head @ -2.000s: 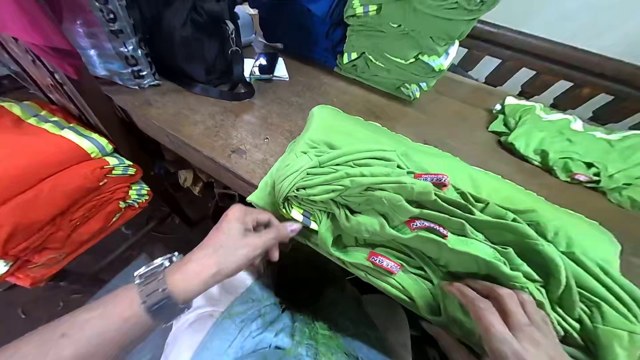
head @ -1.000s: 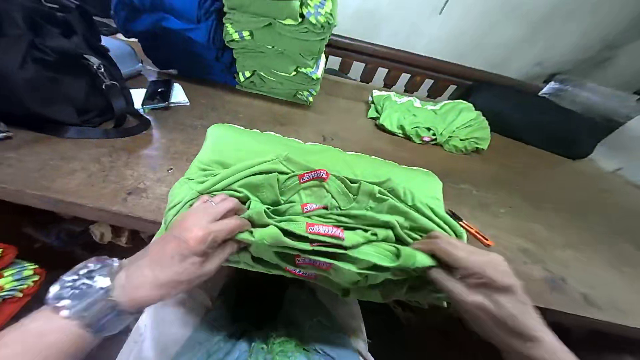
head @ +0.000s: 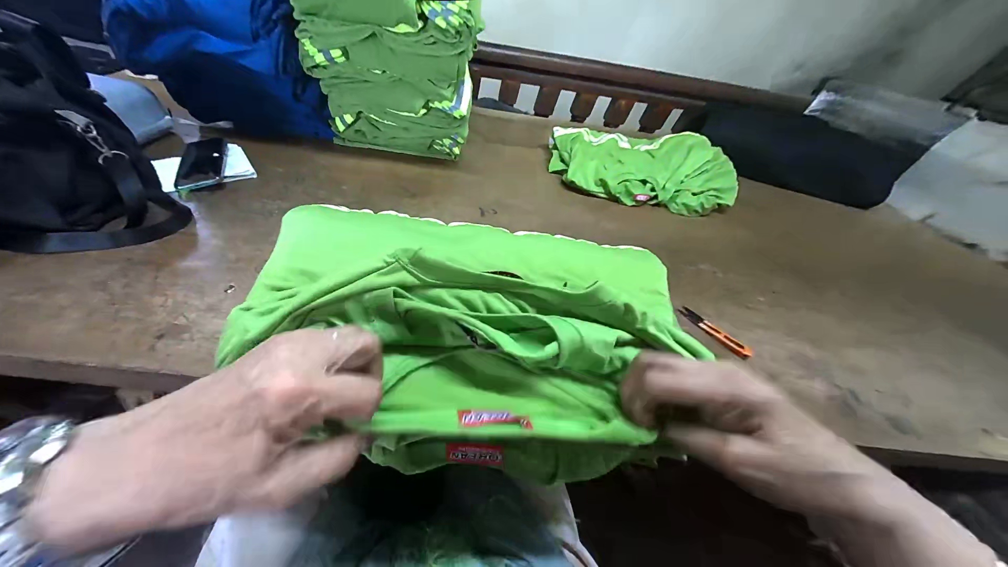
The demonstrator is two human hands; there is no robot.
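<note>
A pile of bright green shirts [head: 472, 236] lies at the table's front edge, partly hanging over it. My left hand [head: 291, 402], blurred, grips the fabric of the front shirt at its left side. On the other side my right hand [head: 709, 402] grips the same shirt, so its edge is stretched between both hands. A red label [head: 494, 419] shows on that shirt, and another red label [head: 473, 453] sits just below it. Orange-handled thread snips [head: 718, 333] lie on the table just right of the pile.
The wooden table [head: 787, 276] holds a tall stack of folded green garments [head: 394, 79], blue fabric [head: 228, 71], a black bag [head: 63, 142], a phone [head: 202, 164] on paper, and a crumpled green shirt [head: 646, 169]. A dark bundle [head: 803, 150] lies at the back right.
The view has swung right since the oldest frame. My left hand has gone from pinching near the pile's left end to gripping a shirt. Fewer red labels show than a second ago.
</note>
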